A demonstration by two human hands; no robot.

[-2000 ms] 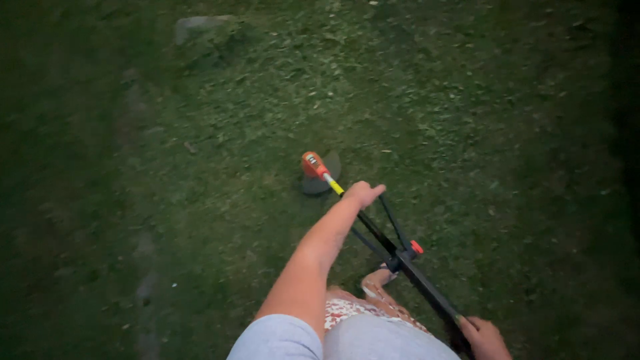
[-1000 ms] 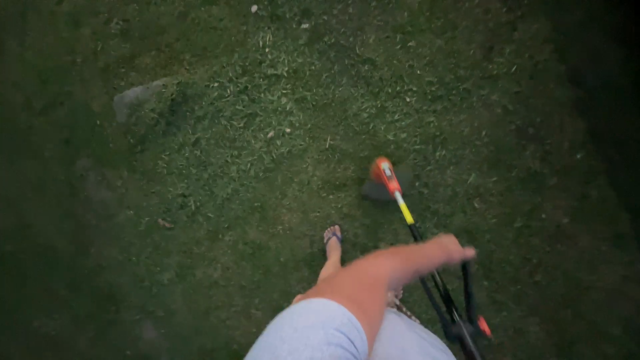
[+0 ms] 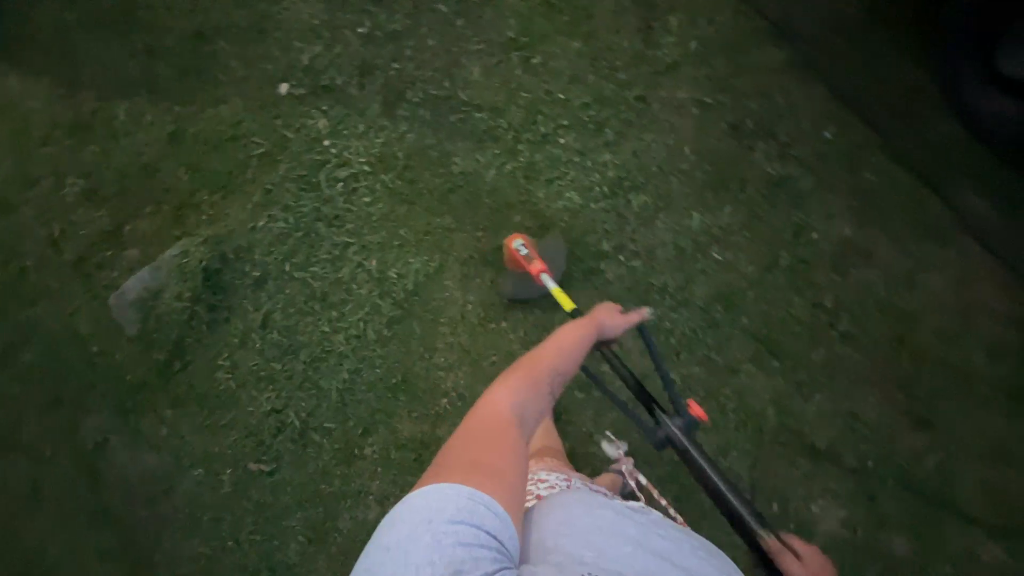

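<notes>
A string trimmer (image 3: 704,460) slants across the view from the lower right to the centre. Its orange head (image 3: 524,254) is low over the grass, with a dark guard (image 3: 552,260) around it and a yellow band on the shaft just behind. My left hand (image 3: 618,320) grips the front loop handle, whose two arms meet the shaft near a red knob (image 3: 698,410). At the lower right edge my right hand (image 3: 796,554) is closed around the thick rear part of the black shaft. The trimmer's rear end is out of view.
Cut grass clippings (image 3: 344,264) lie scattered over the lawn. A flat grey stone (image 3: 144,288) lies at the left. A dark edge (image 3: 888,136) runs down the upper right, with unclear dark shapes beyond. One of my feet (image 3: 612,478) shows partly beside the shaft.
The trimmer head and my left hand swung right, then back left. My right hand, out of view one second ago, shows again. The view has shifted.
</notes>
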